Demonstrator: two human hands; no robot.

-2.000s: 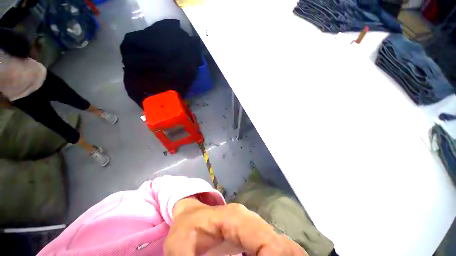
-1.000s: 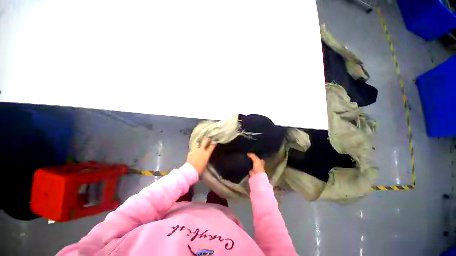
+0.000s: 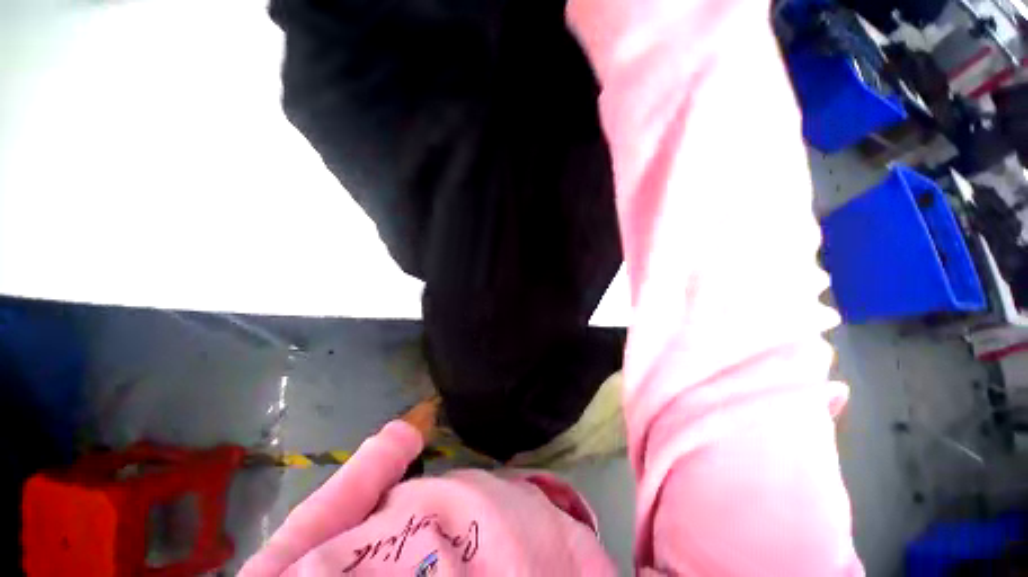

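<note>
A long bundle of black garments [image 3: 473,169] runs from the top edge of the head view, across the white table [image 3: 169,158], down past its near edge to the woven sack [image 3: 592,437]. Only part of the sack's beige rim shows below the cloth. My left hand [image 3: 423,417] is small and partly hidden at the lower left side of the black cloth; its fingers cannot be made out. My right arm, in a pink sleeve, reaches up along the bundle's right side, and the right hand is beyond the top edge of the picture.
A red-orange plastic stool [image 3: 73,524] stands on the floor at the lower left. Yellow-black tape [image 3: 310,460] runs along the floor. Blue bins [image 3: 902,254] stand at the right, with dark and pale items beside them.
The black cloth has come up out of the sack and now stretches across the table. My right arm has swung up and forward; my left hand has shifted slightly left and down.
</note>
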